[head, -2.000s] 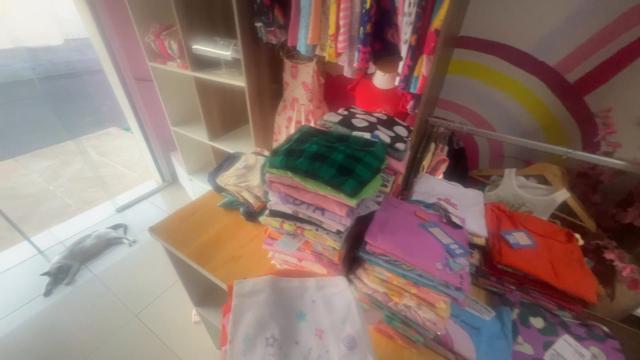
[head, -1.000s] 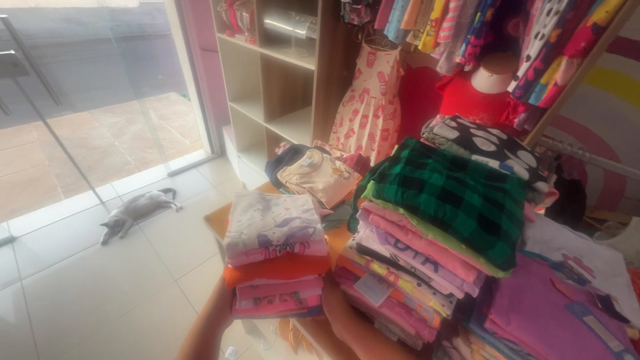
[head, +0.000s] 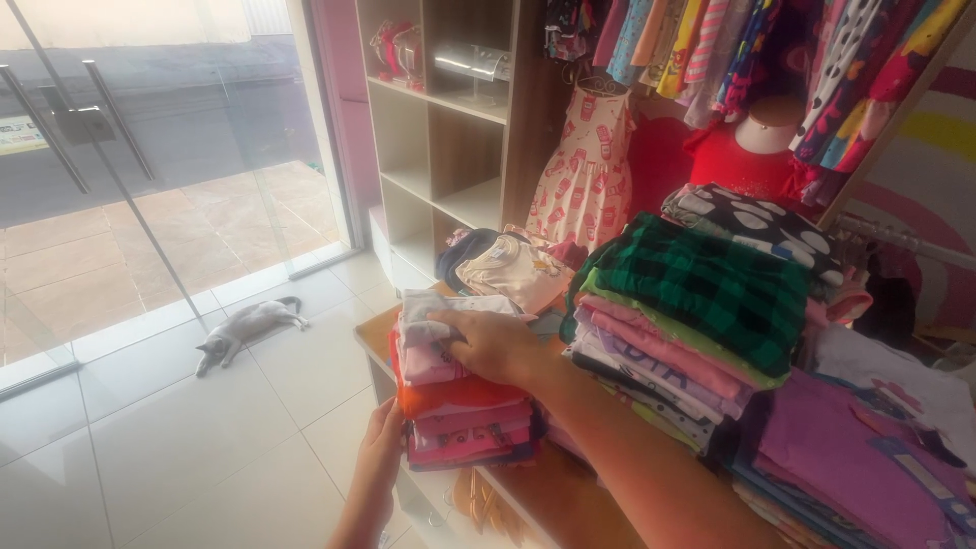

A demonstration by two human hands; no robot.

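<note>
A small stack of folded clothes (head: 469,435), pink, orange and white, sits at the left end of the wooden counter. My left hand (head: 383,435) rests against the left side of this stack, by the orange piece. My right hand (head: 492,343) lies on its top, fingers on a folded white garment (head: 427,305) whose front edge looks lifted or bent; whether it is gripped cannot be told. Right of my right forearm stands a taller pile topped by a green and black checked garment (head: 701,282). Behind my right hand lies a cream shirt (head: 511,263) on other clothes.
The wooden counter (head: 377,328) has hangers (head: 480,499) below it. Purple clothes (head: 854,450) are piled at right. Shelves (head: 469,202), a hanging dress (head: 583,168) and a clothes rack stand behind. A cat (head: 248,328) lies on the floor by the glass door (head: 152,191).
My right hand has moved from the stack's lower right side up onto its top. One second ago both hands were low at the stack's sides. The view has swung left since the first frame.
</note>
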